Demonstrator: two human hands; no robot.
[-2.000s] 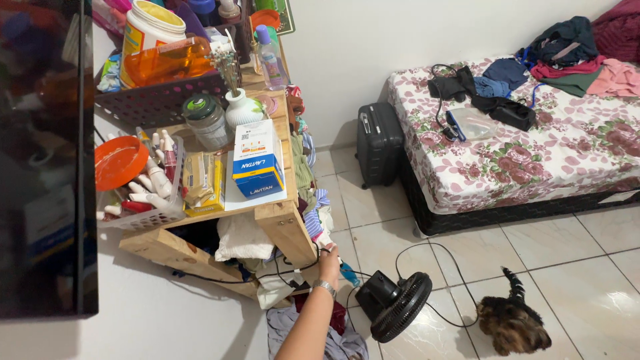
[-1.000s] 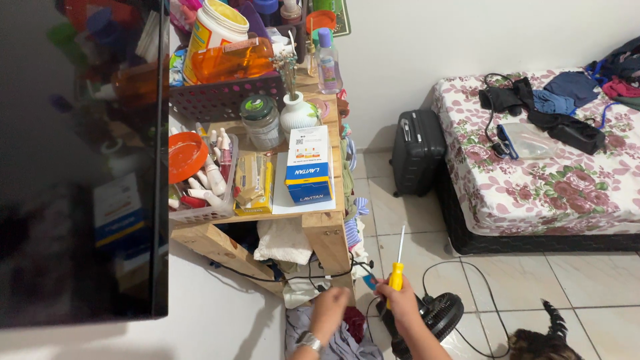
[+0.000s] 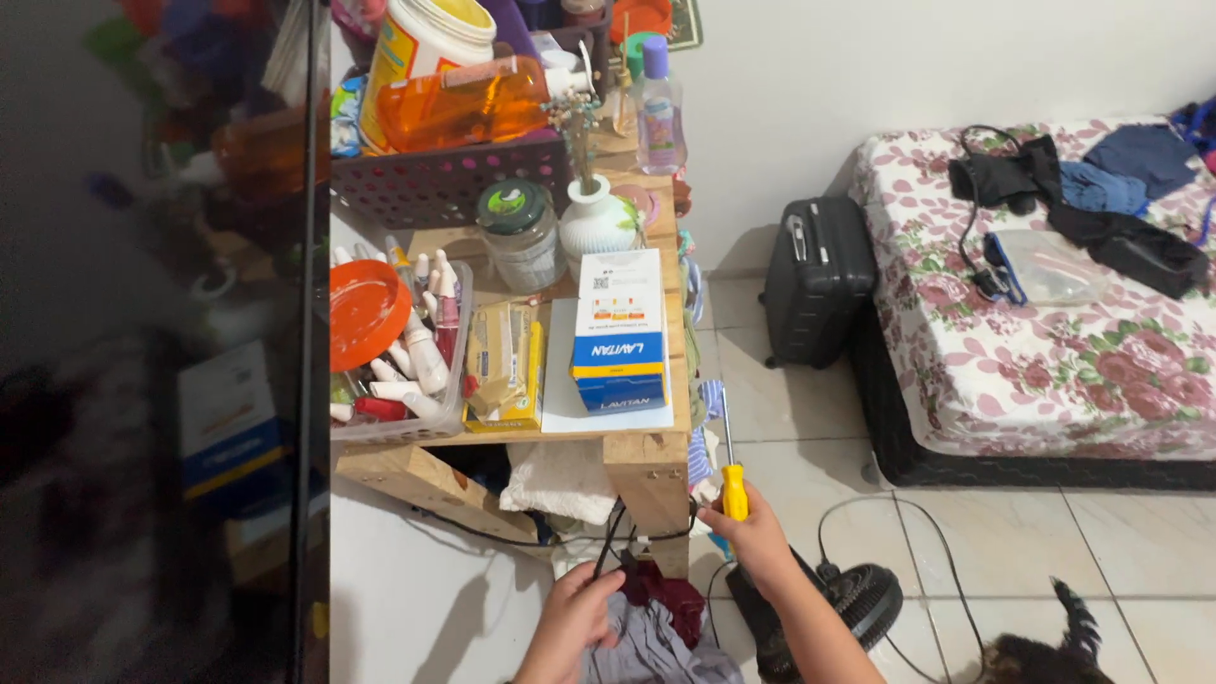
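Note:
My right hand (image 3: 750, 537) grips the yellow handle of a screwdriver (image 3: 734, 489), its shaft pointing up, beside the front leg of a wooden shelf unit (image 3: 651, 480). Its fingertips also seem to touch a black cable near the leg. Lower and to the left, my left hand (image 3: 577, 608) pinches a black cable (image 3: 610, 540) between thumb and fingers. The cable runs up in front of the lower shelf, where a white cloth (image 3: 560, 480) hangs. Grey fabric (image 3: 655, 641) and dark red fabric (image 3: 668, 596) lie just beside my left hand.
A dark television screen (image 3: 157, 380) fills the left side. The shelf top holds a blue and white box (image 3: 619, 332), a vase (image 3: 597, 223) and baskets. A black fan (image 3: 860, 608) with its cord, a cat (image 3: 1045, 655), a suitcase (image 3: 822, 280) and a bed (image 3: 1045, 380) are at the right.
The screwdriver, not visible two seconds ago, is in my right hand in the last two frames. My left hand, blurred one second ago, now holds the cable clearly.

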